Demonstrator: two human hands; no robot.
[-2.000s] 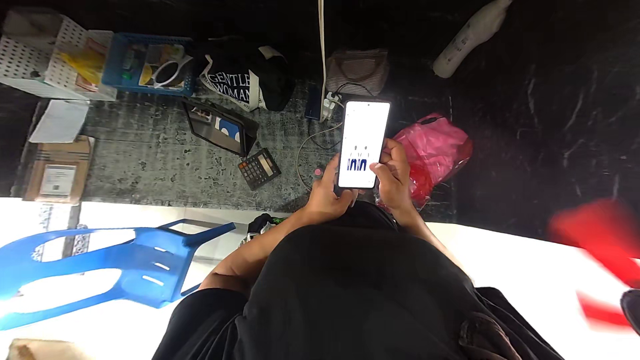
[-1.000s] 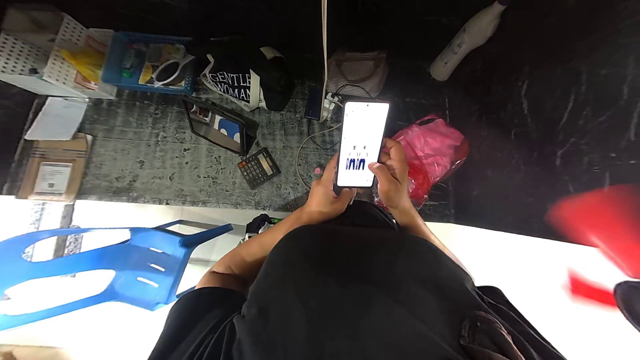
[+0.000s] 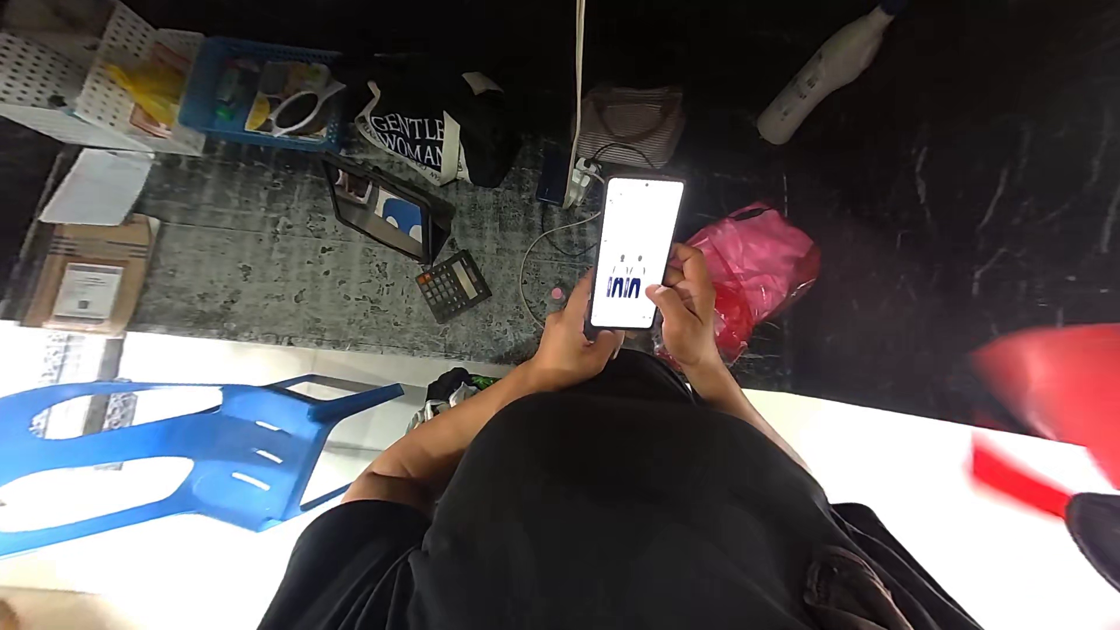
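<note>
Both of my hands hold a smartphone [image 3: 638, 236] with a lit, mostly white screen, upright in front of my body. My left hand [image 3: 573, 341] grips its lower left edge and bottom corner. My right hand [image 3: 689, 311] wraps the lower right edge, its thumb lying on the screen. Just right of the phone, behind my right hand, is a pink and red plastic bag [image 3: 757, 258]. A pale cable [image 3: 525, 284] curls on the surface to the left, near a power plug [image 3: 584, 179]. A calculator [image 3: 452, 286] lies farther left.
Across the dark surface are a framed mirror [image 3: 381, 210], a black-and-white tote bag [image 3: 437, 131], a striped pouch [image 3: 630, 127], a white bottle [image 3: 822, 79], a blue basket [image 3: 254, 131] and a cardboard box [image 3: 92, 276]. A blue plastic chair [image 3: 254, 455] stands lower left; a blurred red object [image 3: 1059, 376] is at right.
The blurred red object at the right has shifted a little. Both hands keep the same hold on the phone, and the right thumb stays over the screen.
</note>
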